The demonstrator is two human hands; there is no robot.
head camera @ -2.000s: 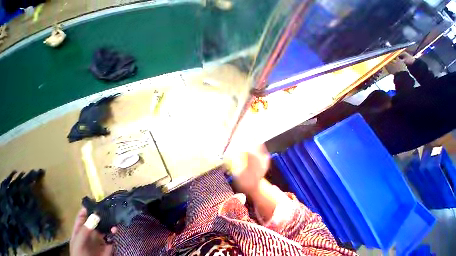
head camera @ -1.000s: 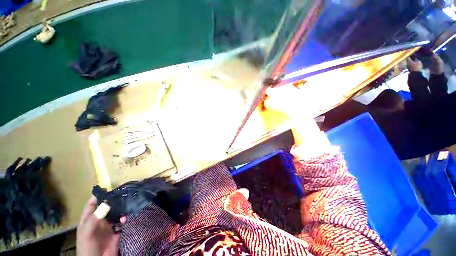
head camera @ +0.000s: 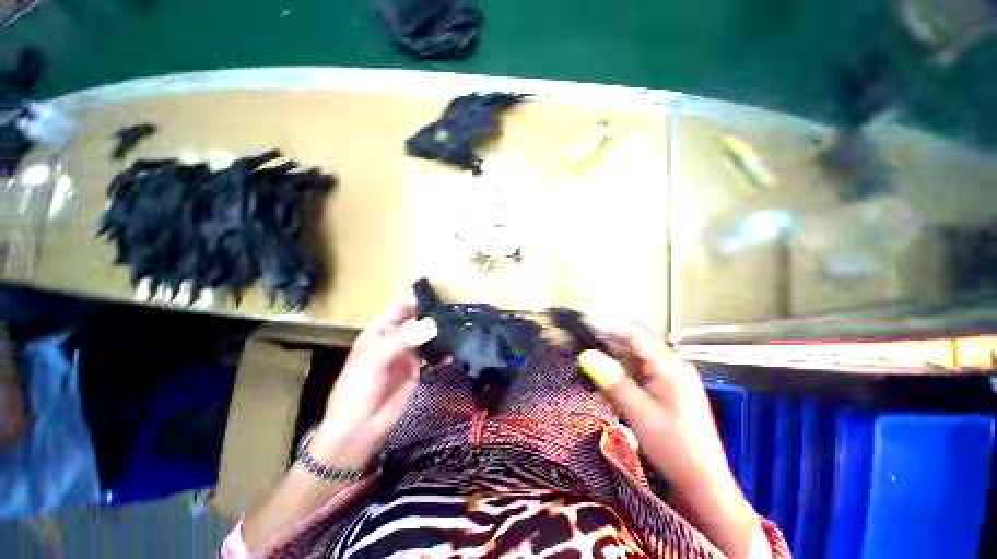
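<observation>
A limp black piece (head camera: 481, 336) is held over my lap at the bench's front edge. My left hand (head camera: 385, 366) grips its left end, with a pale covering on the thumb. My right hand (head camera: 645, 377) is at its right end, with a yellow covering on the thumb, and the fingers close on the dark strip-like end. A wide ragged pile of black pieces (head camera: 213, 224) lies at the left of the bench, pale tips along its lower edge. A small black cluster (head camera: 465, 129) lies behind the work board, which is washed out by glare.
A dark clump (head camera: 432, 24) lies on the green belt (head camera: 590, 44). A short yellow marker (head camera: 596, 142) lies right of the cluster. A clear panel stands at right, with a yellow item (head camera: 746, 161) behind it. A cardboard carton (head camera: 260, 426) and blue bins (head camera: 929, 480) are below the bench.
My right hand has come back from the far right to the black piece over my lap. My left hand still holds the piece. The view has turned left and levelled.
</observation>
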